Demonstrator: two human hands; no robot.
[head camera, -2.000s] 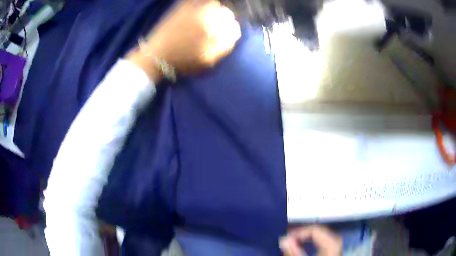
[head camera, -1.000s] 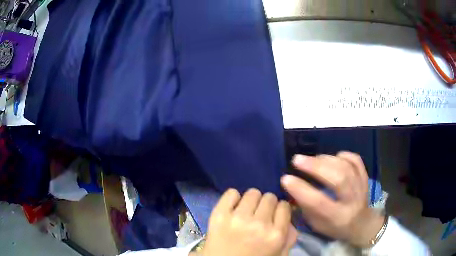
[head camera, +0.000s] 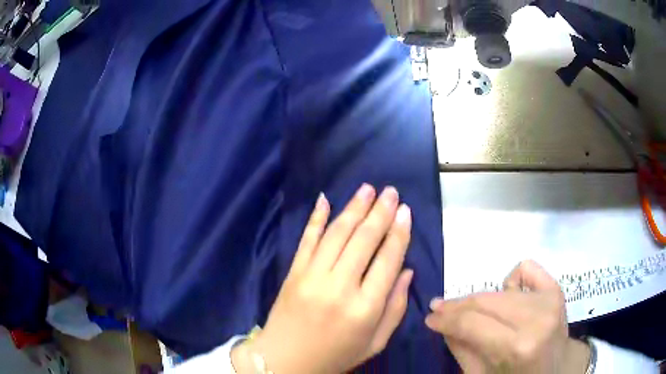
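Observation:
A large navy cut panel (head camera: 212, 161) covers the left and middle of the table and hangs over its front edge. My left hand (head camera: 336, 277) lies flat on it, palm down, fingers spread slightly and pointing toward the machine. My right hand (head camera: 511, 314) pinches the panel's right edge near the table front, thumb and fingertips together. The seam edge (head camera: 440, 219) runs nearly straight up to the presser foot (head camera: 418, 64) of the lockstitch machine (head camera: 431, 18). The cloth end under my hands is cut off by the lower picture edge.
Orange-handled scissors (head camera: 650, 201) lie at the right. Dark cloth scraps (head camera: 595, 47) lie on the machine bed (head camera: 526, 131). A printed measuring scale (head camera: 606, 285) runs along the table's front edge. A purple neighbouring machine (head camera: 14, 113) stands at the far left. A thumb knob (head camera: 493, 51) hangs beside the foot.
The machine head and foot are back in view. My left hand has moved from the panel's lower edge up onto its surface. My right hand now pinches the edge at the table front.

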